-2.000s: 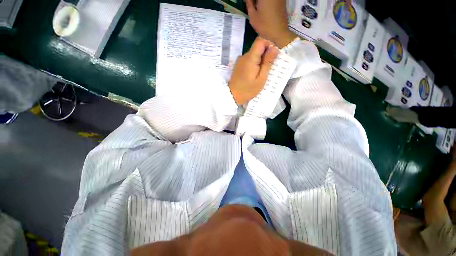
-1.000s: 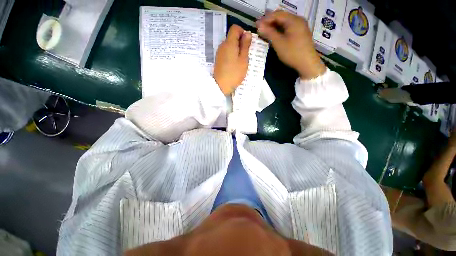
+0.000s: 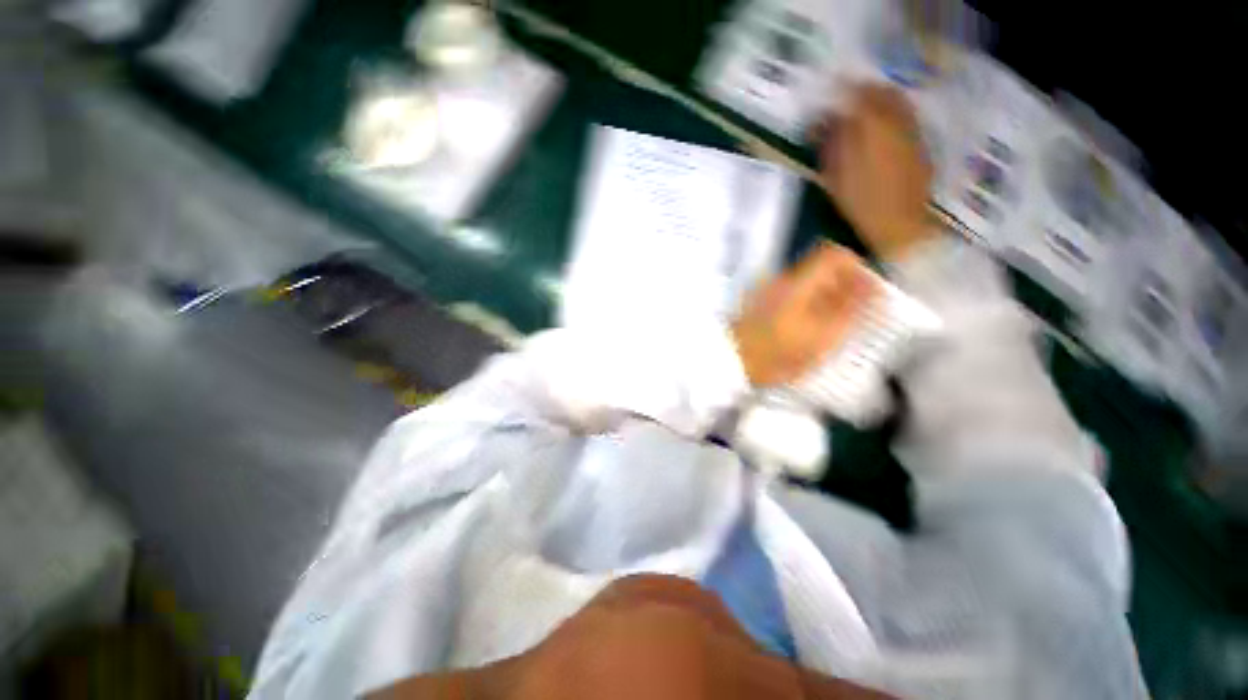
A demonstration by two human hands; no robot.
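The frame is strongly blurred. My left hand point(image 3: 805, 317) is closed on the white label strip point(image 3: 865, 367), which shows faint rows of print. The strip's coiled end point(image 3: 783, 439) lies by my waist. My right hand point(image 3: 879, 162) is beyond it to the upper right, over the near edge of the white product boxes point(image 3: 988, 171). Whether its fingers hold a label cannot be told. The paper form point(image 3: 654, 246) lies flat on the bench, left of my left hand, its lower part behind my left sleeve.
Two pale rings point(image 3: 390, 126) rest at a white box or tray point(image 3: 496, 137) on the dark green bench point(image 3: 527, 260) at the left. Another white item point(image 3: 226, 48) is at the upper left. The boxes run along the far side to the right.
The view has swung, so the bench things sit further right and a second pale ring shows. My right hand has moved from beside the strip's upper end out to the boxes.
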